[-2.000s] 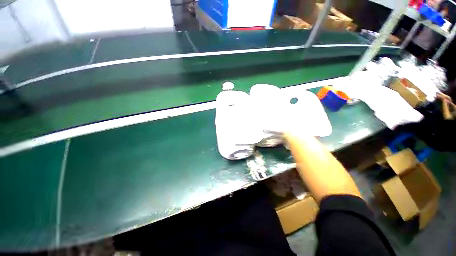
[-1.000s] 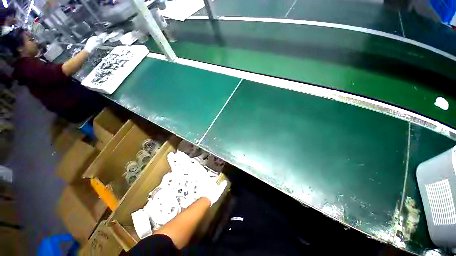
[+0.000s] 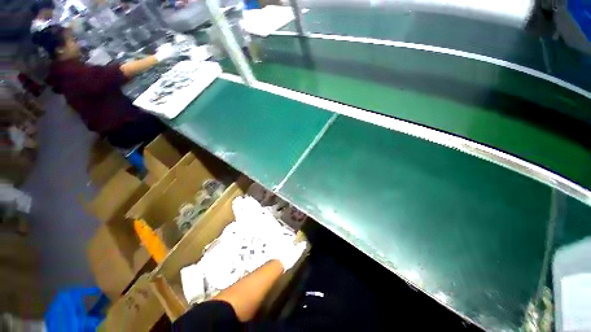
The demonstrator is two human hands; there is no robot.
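My left hand [image 3: 290,253], in a white glove, is in the open brown parts carton [image 3: 170,295] below the bench edge. The glove blends with the heap of small white plastic parts [image 3: 243,243], so its fingers and any grip cannot be made out. The bare forearm and dark sleeve come in from the bottom left. My right hand is out of the picture. A whitish-grey appliance housing [image 3: 573,292] stands on the green bench [image 3: 415,201], cut off by the right edge.
A neighbouring carton [image 3: 162,188] holds greyish round parts; an orange strip [image 3: 150,240] stands beside it. A blue stool [image 3: 74,310] is at lower left. A seated co-worker [image 3: 97,97] works by a white parts tray [image 3: 178,87]. A post [image 3: 230,42] rises beside the belt [image 3: 402,81].
The view has swung left from the housings to the carton. My left hand has come into view in the carton and stays there over the last second. My right hand has left the picture.
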